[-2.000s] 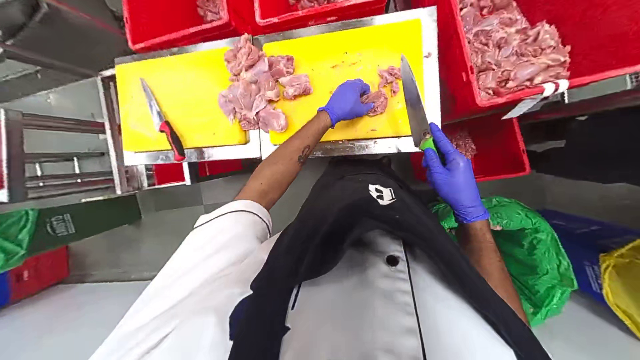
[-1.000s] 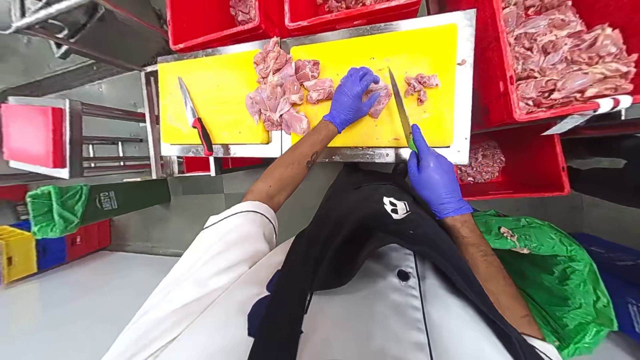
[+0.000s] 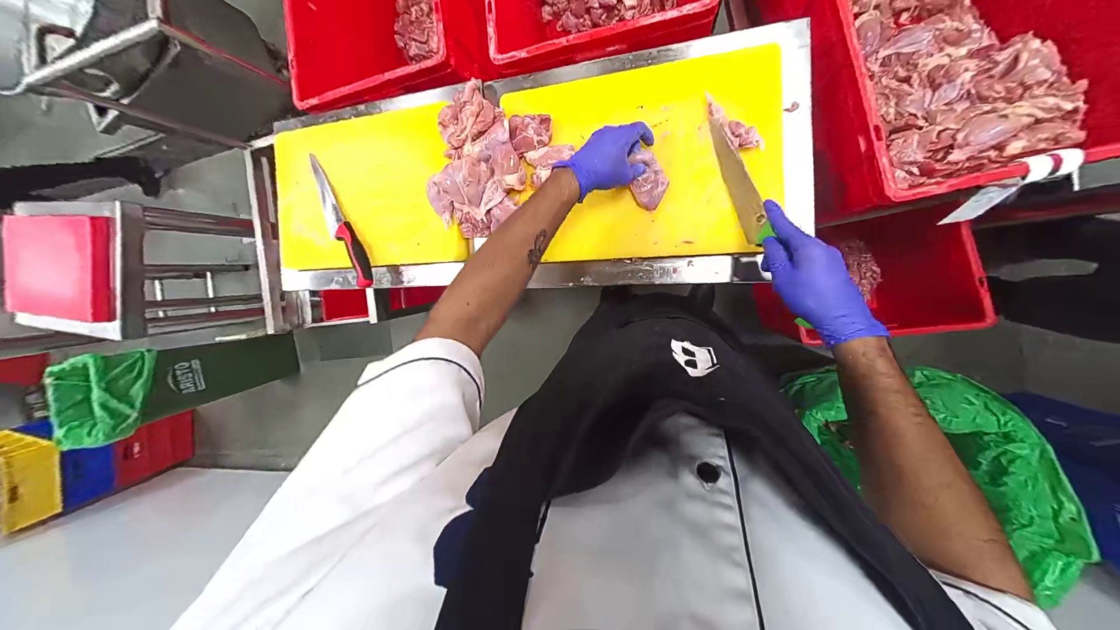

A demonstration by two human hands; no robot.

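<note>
My left hand (image 3: pixel 608 157), in a blue glove, has its fingers on a piece of raw meat (image 3: pixel 649 181) on the right yellow cutting board (image 3: pixel 604 236). In my right hand (image 3: pixel 814 276), also gloved, is the green handle of a broad knife (image 3: pixel 735 175); its blade lies over the board, tip away from me. Small meat scraps (image 3: pixel 744 135) are just right of the blade. A pile of raw meat pieces (image 3: pixel 477 166) spans the inner edges of the right board and the left yellow board (image 3: pixel 394 175). A red-handled knife (image 3: pixel 339 219) rests on the left board.
Red crates with meat stand beyond the boards (image 3: pixel 372 83) (image 3: pixel 604 39); a large red crate of meat (image 3: pixel 862 114) is at the right. Below it sits another red crate (image 3: pixel 936 297). A green plastic bag (image 3: pixel 989 437) is near my right arm. A steel rack (image 3: pixel 201 262) stands left.
The knife blade has shifted from left of the small scraps, with its tip now beside them. My left hand stays at the meat piece, which sits apart from the scraps, unlike two seconds ago.
</note>
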